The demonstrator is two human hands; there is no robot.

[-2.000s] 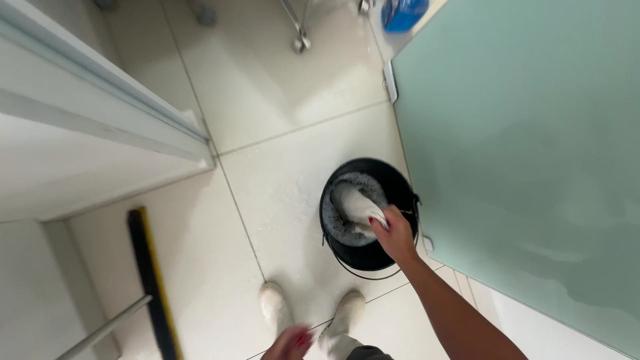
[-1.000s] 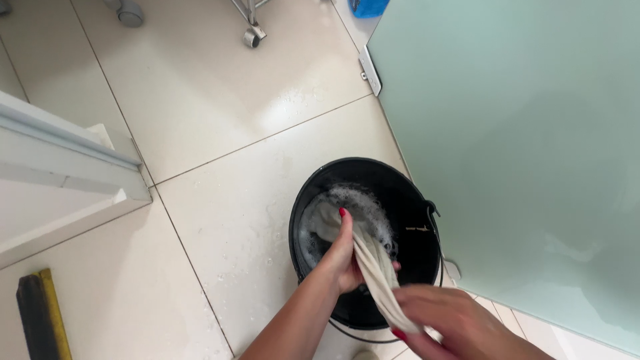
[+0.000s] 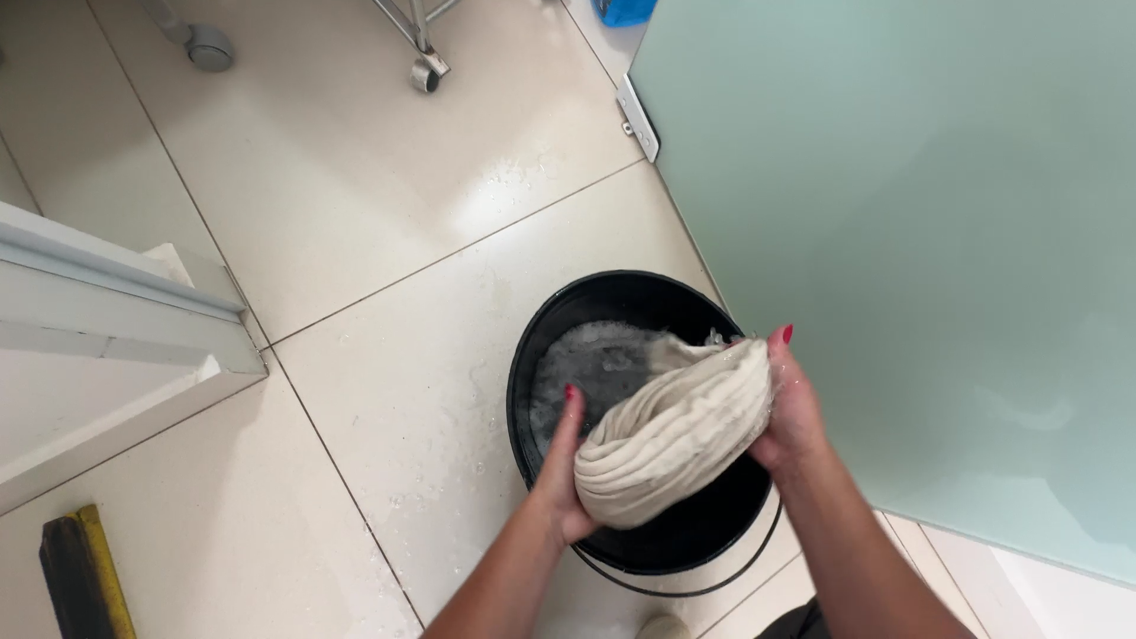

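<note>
A wet, off-white cloth (image 3: pixel 679 435), folded into a thick curved bundle, is held between both hands over a black bucket (image 3: pixel 522 390). My left hand (image 3: pixel 566 479) grips its lower left end, thumb up along the side. At its upper right end my right hand (image 3: pixel 792 408) cups the fabric, the fingers partly hidden behind it. Part of the cloth trails toward the soapy water (image 3: pixel 595 359) in the bucket. The bucket's thin handle (image 3: pixel 710 587) hangs down on the near side.
A frosted glass panel (image 3: pixel 905 266) with a metal fitting (image 3: pixel 639 120) stands right of the bucket. On the left are a white frame (image 3: pixel 133 355) and a black-and-yellow squeegee or broom head (image 3: pixel 84 577). Casters (image 3: pixel 426 75) rest on tiles beyond. Drops wet the floor (image 3: pixel 426 426). A shoe tip (image 3: pixel 664 627) shows below.
The cloth was a stretched, twisted length between the hands one second ago; now it is a gathered bundle. My right hand has moved up to the bucket's right side.
</note>
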